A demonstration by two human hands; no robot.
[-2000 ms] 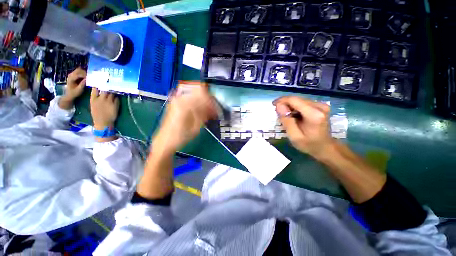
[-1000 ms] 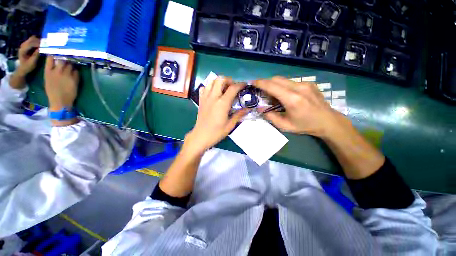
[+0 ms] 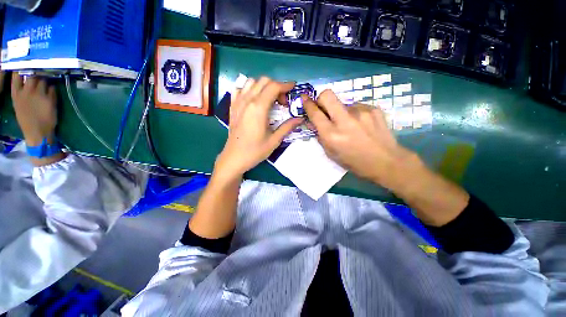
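A watch case (image 3: 300, 101), a small dark rounded square with a shiny inside, is held over the mat in the middle of the view. My left hand (image 3: 254, 121) grips its left side between thumb and fingers. My right hand (image 3: 357, 133) is at its right side, with a fingertip on its inside; whether it holds tweezers cannot be seen. A clear liner sheet with rows of pale adhesive pieces (image 3: 402, 102) lies behind and right of my right hand. A white card (image 3: 310, 168) lies below the hands, partly covered by the right hand.
A black blister tray (image 3: 366, 51) with watch cases in its pockets is at the back. An orange-framed fixture (image 3: 207, 80) with a black watch-shaped item is at left, beside cables and a blue machine (image 3: 80, 34). A neighbouring person's hand (image 3: 34, 111) is at far left.
My hands have come together from apart and now hold a watch case. Since one second ago, a right fingertip has moved onto the case's inside. The view has shifted, and the orange-framed fixture is uncovered.
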